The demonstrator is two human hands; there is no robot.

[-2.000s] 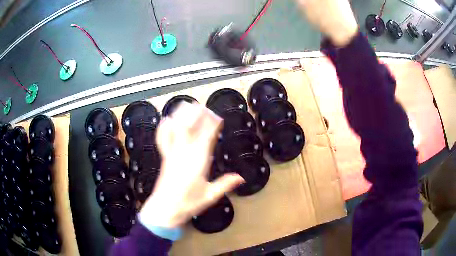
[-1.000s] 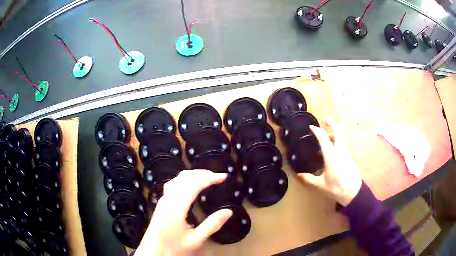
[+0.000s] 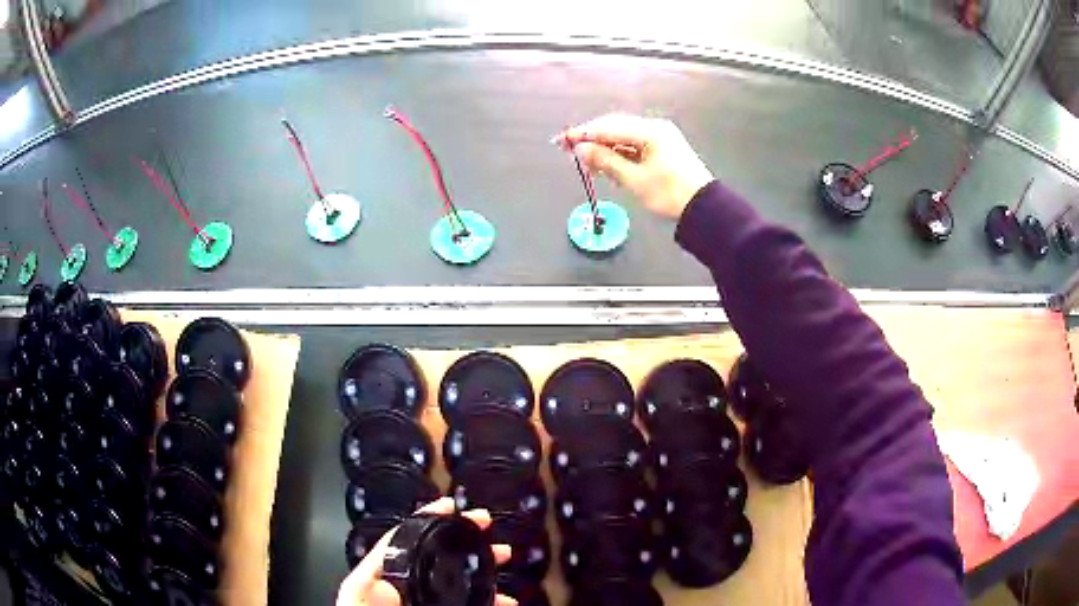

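Note:
My right hand [image 3: 645,160] reaches over the belt and pinches the upper ends of the red and black lead wires [image 3: 585,178] of a green circuit board [image 3: 599,227]. The board hangs or rests at the belt surface; I cannot tell which. My left hand [image 3: 376,582], cut off by the bottom edge, holds a black round housing [image 3: 457,563] above the rows, its fingers around the rim. Overlapping rows of black housings [image 3: 589,398] lie on a cardboard sheet [image 3: 775,556]. My right sleeve hides part of the rightmost row.
More wired circuit boards [image 3: 462,237] stand on the conveyor belt [image 3: 521,107] at left, wired black units [image 3: 846,189] at right. A metal rail [image 3: 497,308] runs before the belt. A second sheet [image 3: 270,414] of housings is at left, a white crumpled piece [image 3: 1000,479] on the red mat [image 3: 1006,379] at right.
My right hand has moved from the rightmost housings up to a board's wires over the belt. My left hand has taken hold of a housing. The view has shifted, showing more of the belt.

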